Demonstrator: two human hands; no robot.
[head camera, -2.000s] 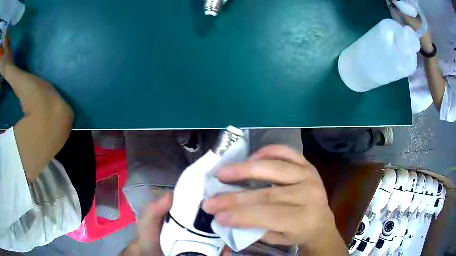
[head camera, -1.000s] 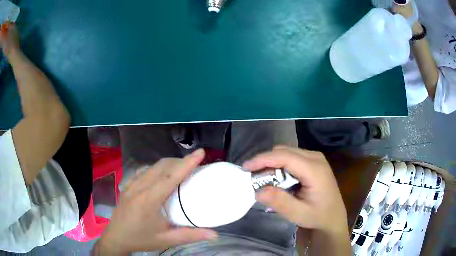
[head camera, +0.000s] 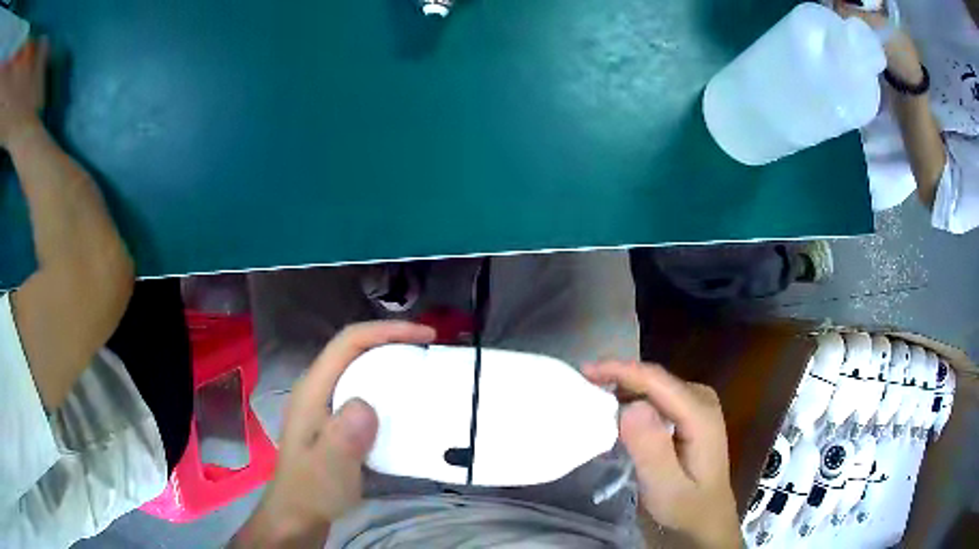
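A white bulb camera (head camera: 531, 413) lies sideways over the lap, its black seam upright across the middle and a small black slot low beside the seam. My left hand (head camera: 327, 440) holds its rounded end, thumb on the front. My right hand (head camera: 671, 440) holds the narrow end at the right; its fingers hide most of the screw base. A thin whitish edge, perhaps the wiping cloth, shows below the right fingers.
Green tabletop (head camera: 376, 139) ahead, with a wash bottle (head camera: 789, 91) at right and another camera's screw base (head camera: 435, 6) at the top edge. Carton (head camera: 741, 370) of cameras at lower right. Red stool (head camera: 231, 472) at left. A person's arm on each side.
The camera has turned from a slanted pose to lying sideways, its seam now facing up in the middle. My left hand has shifted to the rounded end. The cloth no longer covers the body.
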